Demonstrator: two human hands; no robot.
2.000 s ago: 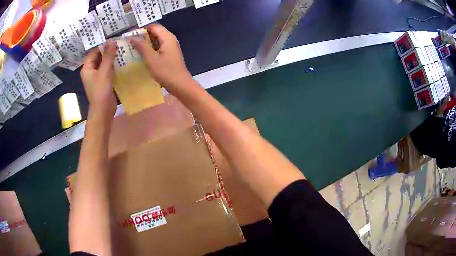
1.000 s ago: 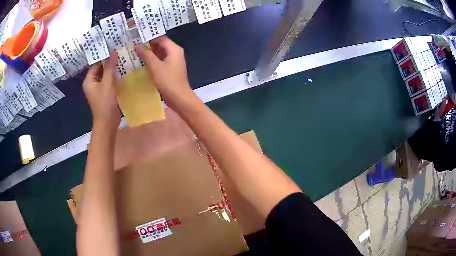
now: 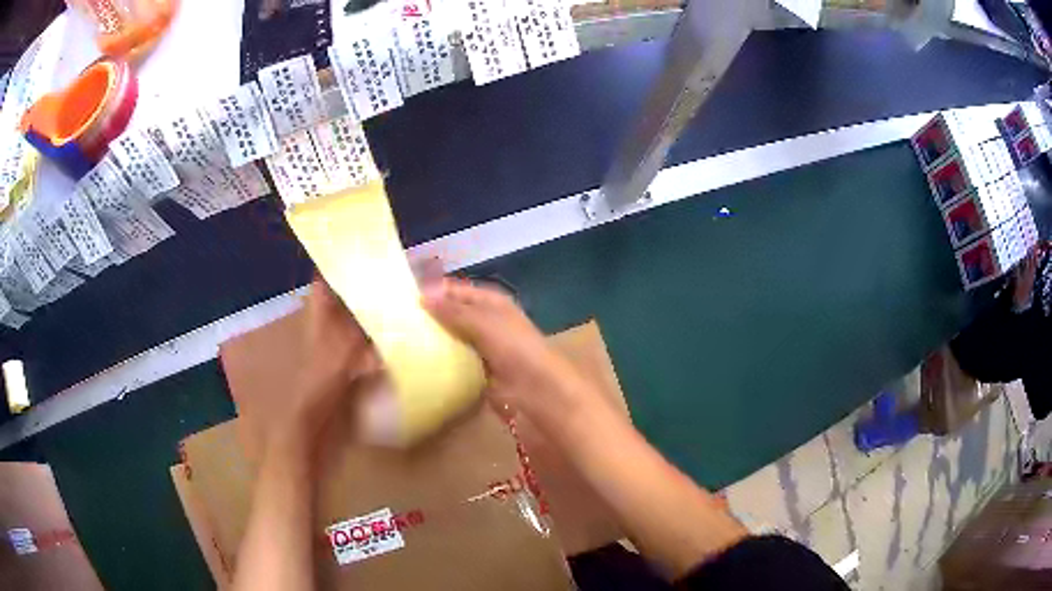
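Note:
A label strip [image 3: 375, 271] with pale yellow backing hangs from the shelf edge, its top end showing white printed labels. Its lower end is a blurred roll or fold between my hands. My left hand [image 3: 335, 358] is blurred on the roll's left side. My right hand [image 3: 490, 329] is on its right side, beside the yellow strip. Whether the fingers of either hand grip it is too blurred to tell. Below lies a brown shipping carton [image 3: 450, 508] with red lettering and a white carton label [image 3: 367, 537].
Printed labels [image 3: 369, 75] hang along the white shelf edge. An orange tape roll [image 3: 87, 104] sits on the shelf. A metal post [image 3: 663, 110] rises from the bench rail. Retail boxes [image 3: 975, 196] stand at right beside a coworker's dark sleeve [image 3: 998, 346]. Another carton [image 3: 40, 531] is at left.
My hands have moved down from the shelf edge to over the carton. The yellow strip now stretches from the hanging labels down to them. The small yellow roll has shifted left in view.

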